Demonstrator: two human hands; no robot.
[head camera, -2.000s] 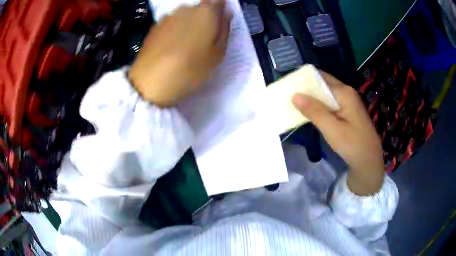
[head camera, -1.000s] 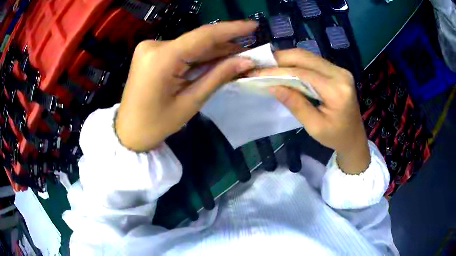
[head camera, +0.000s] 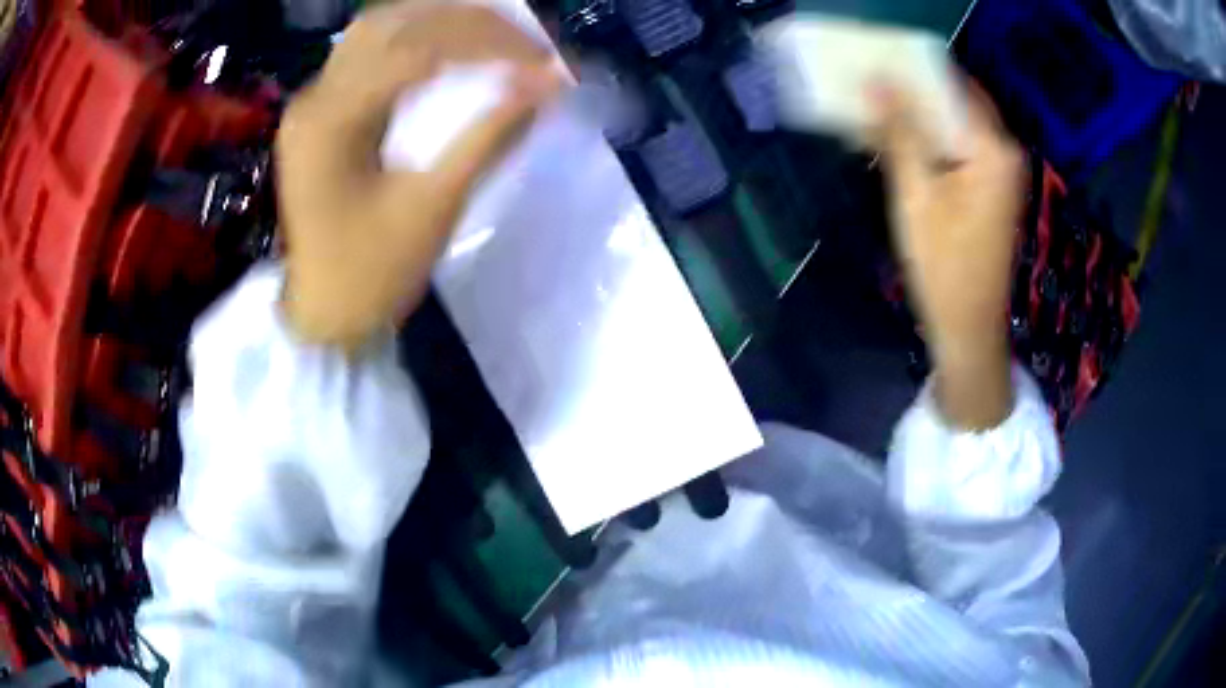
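A long white sheet (head camera: 612, 350) lies slantwise across black-strapped smartwatches, its lower end near my smock. My left hand (head camera: 383, 168) is over the sheet's upper part, fingers curled with thumb and fingertips close together. A faint blurred patch shows beside the fingertips; I cannot tell if they pinch something. My right hand (head camera: 948, 175) holds a palm-sized cream-white card (head camera: 861, 74), raised over the right side of the watches and blurred. Grey watch faces with fine text, such as this smartwatch (head camera: 683, 164), show between the sheet and the card.
A large orange-red tray (head camera: 67, 202) with dark watches is at the left. Another orange-red tray with watches (head camera: 1089, 296) is at the right, below a bright blue stool (head camera: 1076, 81). The green mat (head camera: 518, 551) shows beneath the straps. Grey floor has a yellow line.
My hands have moved apart; my right hand has carried the card up and right. My left hand has moved slightly left. The sheet now lies more steeply and shows more of its length.
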